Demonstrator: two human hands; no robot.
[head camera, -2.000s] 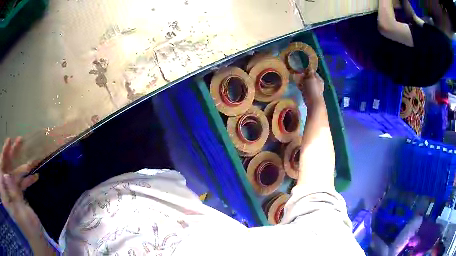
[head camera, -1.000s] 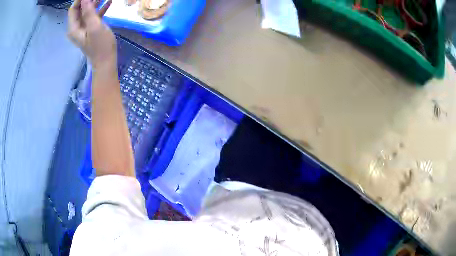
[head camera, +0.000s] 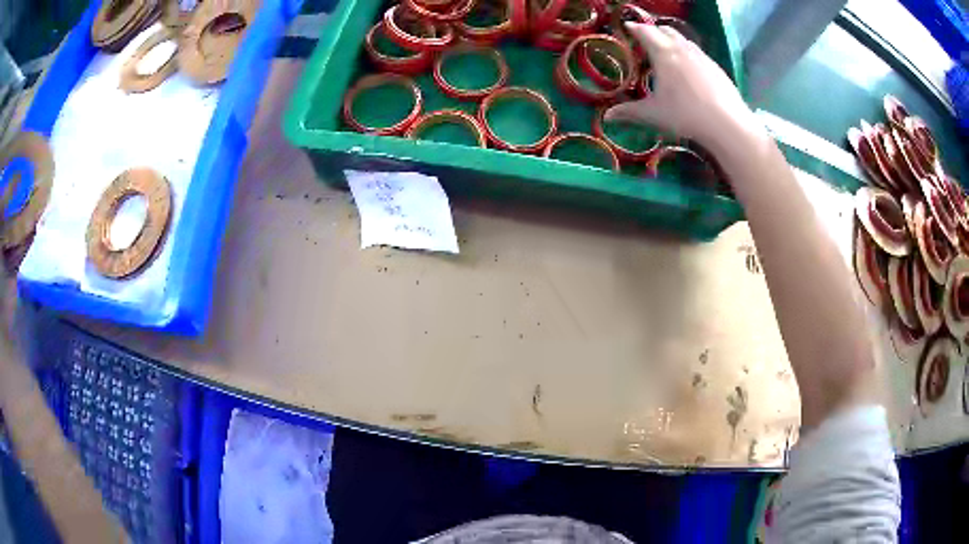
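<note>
My right hand (head camera: 675, 90) is over the green supply bin (head camera: 510, 165), fingers and thumb spread beside the red collars (head camera: 516, 119). No collar is clearly gripped. My left forearm (head camera: 43, 441) shows at the lower left; the hand itself is cut off by the left edge. A tan flat ring (head camera: 130, 223) lies on the white lining of the blue tray (head camera: 197, 250). More flat rings (head camera: 218, 40) are at its far end. Another flat ring (head camera: 40, 191) overlaps the tray's left rim, close to the picture edge; whether my left hand touches it is hidden.
A white handwritten label (head camera: 404, 210) hangs at the bin's near side. A pile of reddish-brown and tan rings (head camera: 903, 239) lies on the beige bench (head camera: 478, 329) at the right. Below the bench edge are a compartment tray (head camera: 117, 425) and a white sheet (head camera: 276, 483).
The view has swung from the finished-parts tray, past the blue tray, to the green bin. My right hand has moved from the finished-parts tray to the collars. My left hand has left the picture.
</note>
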